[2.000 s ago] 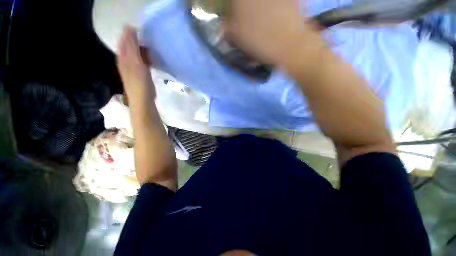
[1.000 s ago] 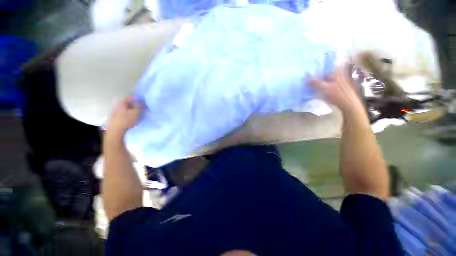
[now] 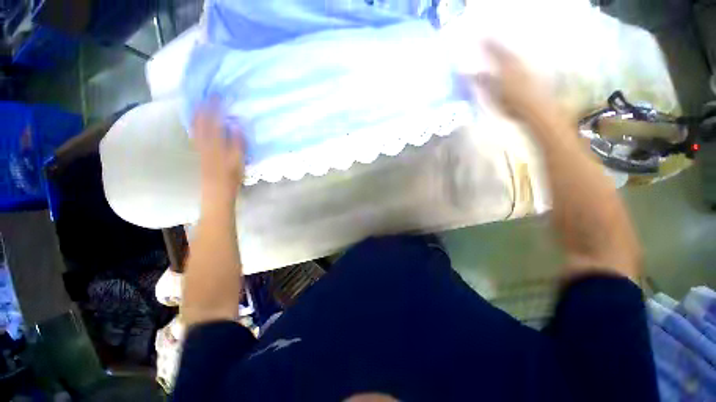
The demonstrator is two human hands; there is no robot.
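Note:
A light blue garment (image 3: pixel 330 90) lies across the pressing board (image 3: pixel 149 161), its white scalloped lace trim (image 3: pixel 353 151) running along the edge nearest me. My left hand (image 3: pixel 218 141) is at the garment's left end; it is blurred, and I cannot tell whether the fingers grip the cloth. My right hand (image 3: pixel 502 82) is at the right end of the garment, also blurred, its grip unclear. The steam iron (image 3: pixel 636 133) stands apart on the right end of the board, with a small red light showing.
More blue cloth (image 3: pixel 314 17) lies at the far side. Folded blue garments (image 3: pixel 683 338) hang or stand in rows at lower right. A blue crate (image 3: pixel 31 153) is at far left. A dark mesh object (image 3: pixel 118 314) is below the board's left end.
The iron was in my right hand two seconds ago and is now on the board. The garment has moved away from me and lies flatter, with its lace edge now showing.

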